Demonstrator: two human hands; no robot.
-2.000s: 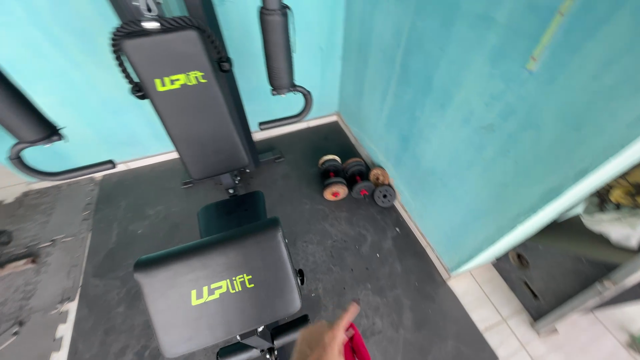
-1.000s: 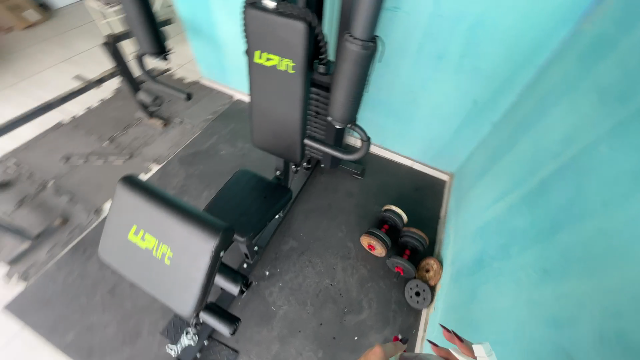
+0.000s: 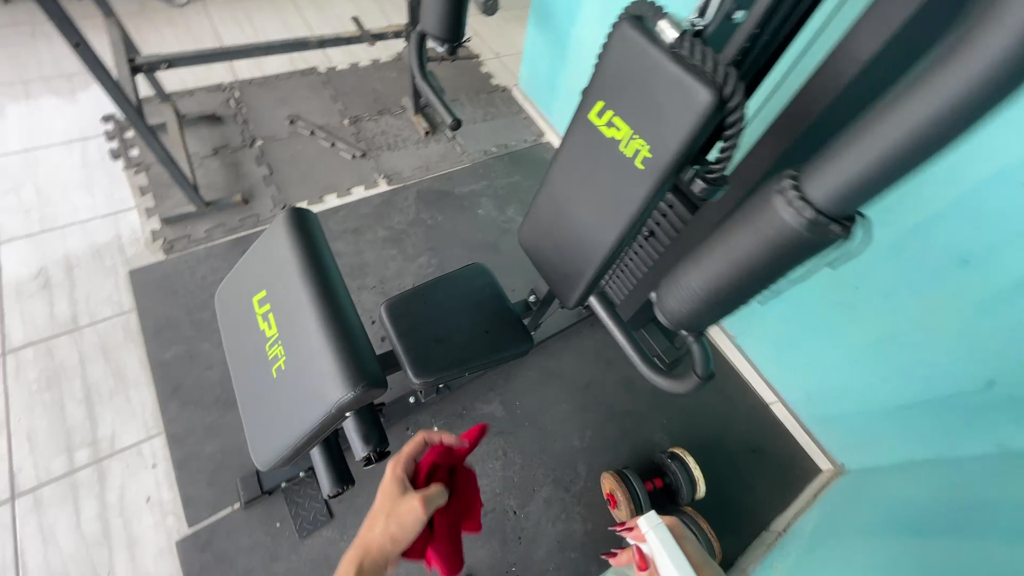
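My left hand (image 3: 408,500) holds a crumpled red cloth (image 3: 456,500) low in the middle of the view, over the black floor mat. At the lower right my right hand (image 3: 684,544) has its fingers around a white spray bottle's head (image 3: 662,544); the rest of the bottle is mostly out of frame. Beyond my hands stands a black multi-gym with an arm-curl pad (image 3: 296,344), a seat (image 3: 456,324), a backrest (image 3: 620,152) and a padded press arm (image 3: 752,248). Nearest to my left hand are the foam leg rollers (image 3: 352,448), with a small gap between.
Dumbbells (image 3: 652,484) lie on the black rubber mat (image 3: 528,440) just behind my right hand. A turquoise wall (image 3: 904,320) closes off the right side. At the upper left, a metal frame (image 3: 264,52) stands on grey interlocking mats (image 3: 312,136). White tiles (image 3: 72,320) run along the left.
The view has swung and come nearer to the machine. Both hands have come further into view; the red cloth in my left hand and the white sprayer in my right now show plainly.
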